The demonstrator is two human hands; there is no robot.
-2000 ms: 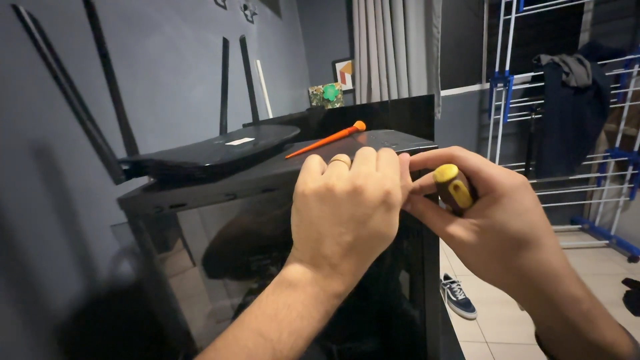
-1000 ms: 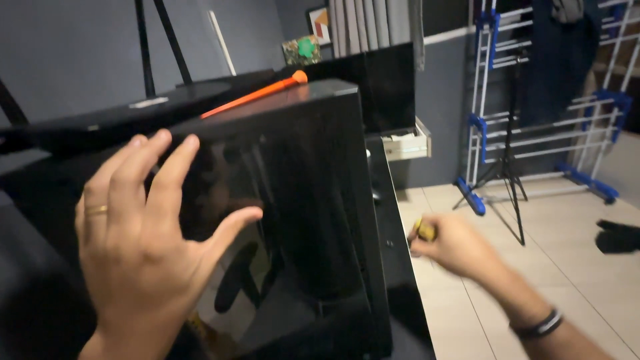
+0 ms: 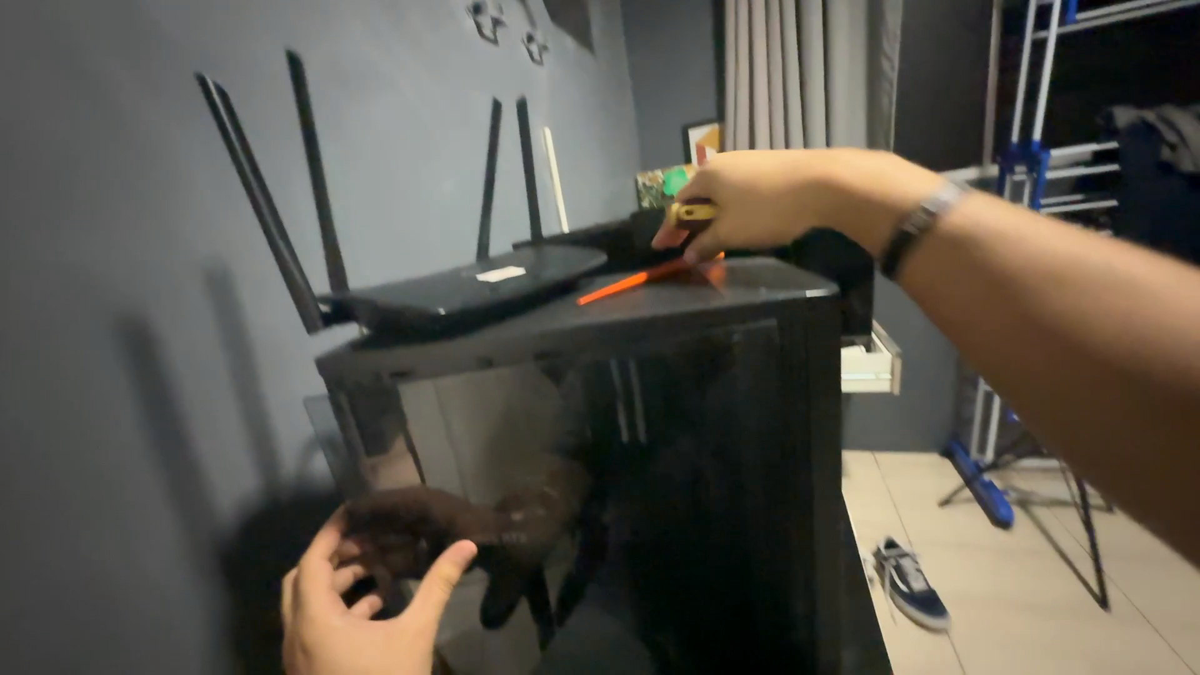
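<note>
A black computer case with a glossy, reflective side panel fills the middle of the view. Near the panel's lower left part is my left hand, fingers apart, holding nothing; whether it touches the glass is unclear. My right hand reaches over the case top, its fingers closed on a yellow-and-dark screwdriver handle. Just under those fingers lies a slim orange pointed tool, partly hidden by them. To its left a black router with upright antennas rests on the case.
A grey wall stands close on the left. Behind the case are an open drawer and a curtain. On the right are a drying rack, tripod legs and a sneaker on the tiled floor.
My right hand has moved from beside the case to above its top, the handle still in it. My left hand, at the panel's upper part a second ago, is now lower on it.
</note>
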